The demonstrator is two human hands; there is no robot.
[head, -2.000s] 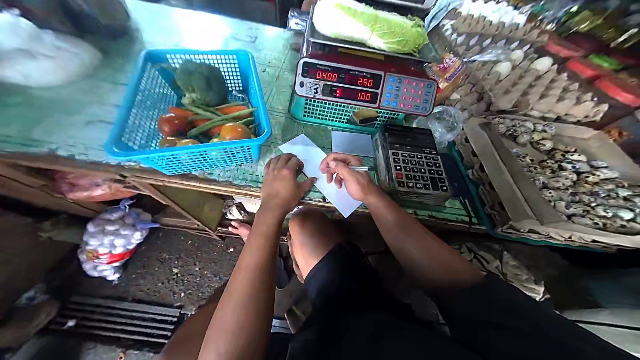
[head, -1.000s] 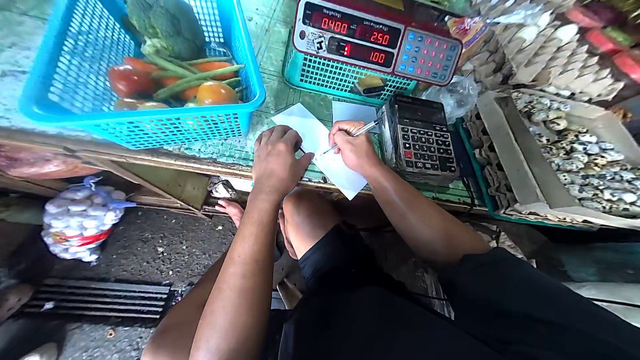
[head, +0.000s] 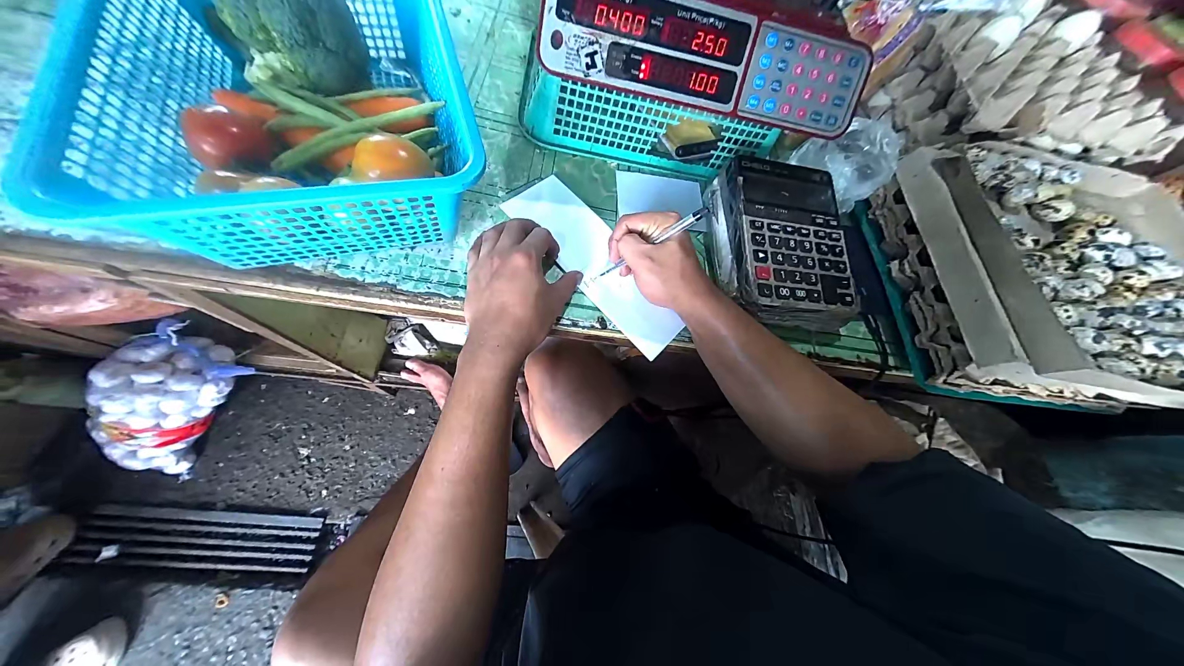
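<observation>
A pen [head: 680, 227] is gripped in my right hand [head: 655, 259], its tip against a white sheet of paper [head: 638, 310] on the counter. My left hand [head: 516, 277] lies over the sheet's left side; a small dark thing shows by its thumb, too little of it to name. Another white paper [head: 659, 194] lies behind my right hand. To the right stands a desktop calculator [head: 797, 240] in clear wrapping. A red digital scale [head: 703, 60] with lit figures sits behind, above a green plastic basket [head: 606, 120].
At the left a blue plastic basket [head: 324, 217] holds broccoli [head: 296, 42], tomatoes [head: 225, 136], carrots and green beans [head: 361, 132]. Quail eggs [head: 1091, 268] fill a carton tray at the right. A net bag of white bulbs [head: 159, 398] hangs below the counter's edge.
The view has moved closer to the counter. The pen stands clearer of my right fingers than two seconds ago, and both hands stay at the paper.
</observation>
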